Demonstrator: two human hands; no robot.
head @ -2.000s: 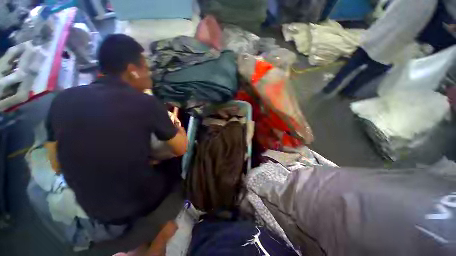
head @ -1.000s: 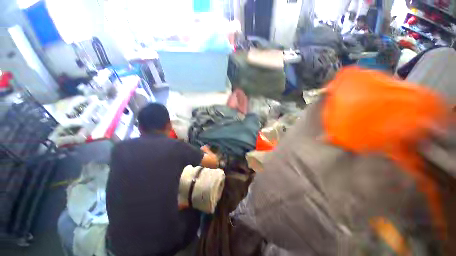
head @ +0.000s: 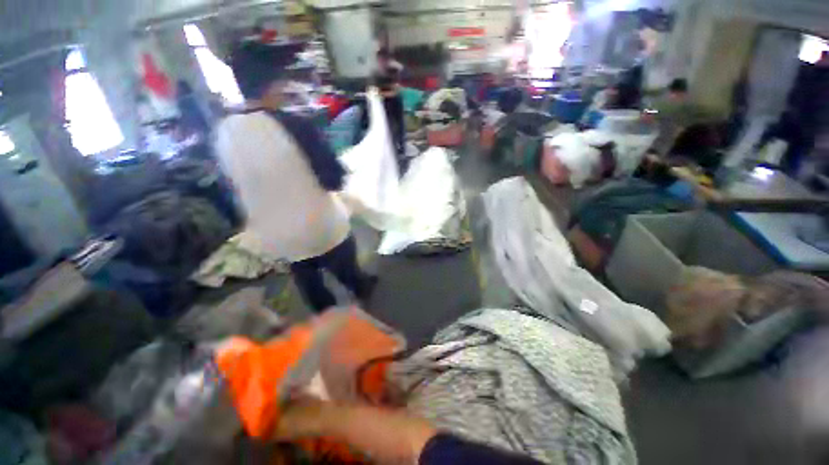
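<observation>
An orange and grey plastic sack (head: 250, 386) is bunched up at the bottom, left of centre, blurred. My right hand (head: 295, 420) is at its lower part, with my bare forearm and dark sleeve coming in from the bottom edge. The sack is gathered against the hand, which appears closed on it; the fingers are blurred and partly hidden. A heap of grey-white speckled fabric (head: 536, 390) lies just right of the sack. My left hand is not in view.
A person (head: 282, 182) in a pale top stands ahead on the left. White sheeting (head: 427, 200) and a long pale-grey wrapped bundle (head: 545, 263) lie on the floor ahead. A grey bin (head: 654, 259) with brown fabric is at the right. Dark fabric heaps (head: 164, 236) are at the left.
The view has swung right and up, away from the seated person. The orange sack, first lying among the heaps, was raised at the right and now shows lower left with my arm at it.
</observation>
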